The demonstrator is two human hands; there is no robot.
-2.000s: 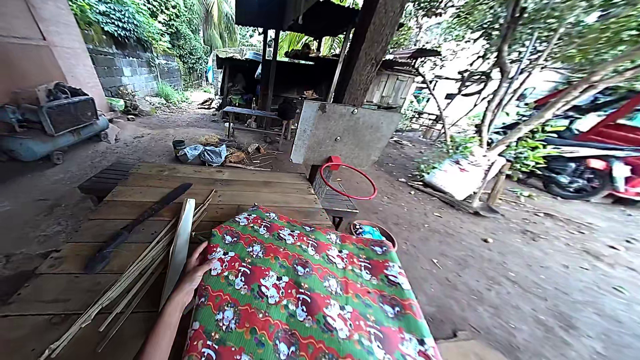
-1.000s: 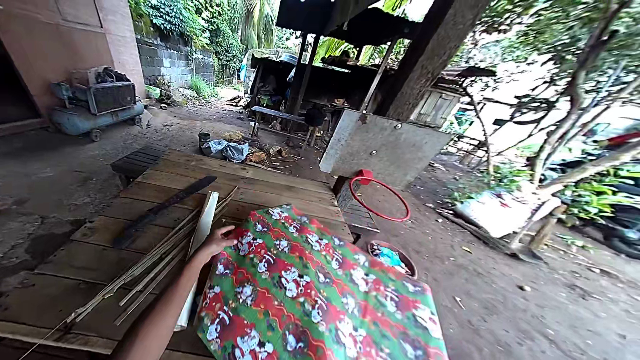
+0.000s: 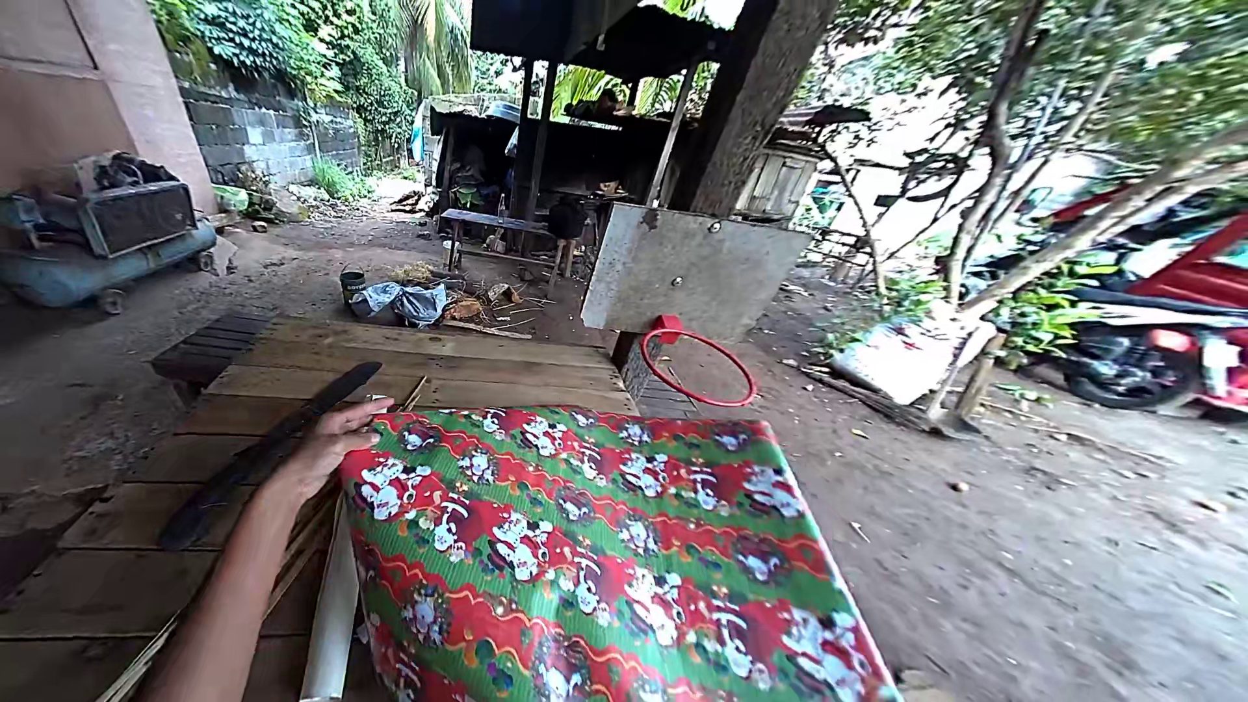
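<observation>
My left hand (image 3: 336, 444) is at the upper left corner of a sheet of red and green Christmas wrapping paper (image 3: 595, 546), its fingers on the paper's edge. The paper spreads over the near right part of the slatted wooden table (image 3: 439, 361); what lies beneath it is hidden. Left of my hand a long dark blade, like a machete (image 3: 263, 453), lies slantwise on the boards. A pale flat strip (image 3: 333, 604) and thin split sticks (image 3: 297, 546) lie under and beside my forearm. My right hand is not in view.
Beyond the table's right corner stands a board (image 3: 687, 268) with a red hoop (image 3: 746, 375). An air compressor (image 3: 107, 234) is at the left. Behind the table lie a grey plastic bag (image 3: 414, 302) and a bench (image 3: 492, 222). A red motorcycle (image 3: 1141, 341) stands at the right.
The wrapping paper has shifted and turned, and now covers more of the sticks and pale strip. My left hand has stayed at its left side.
</observation>
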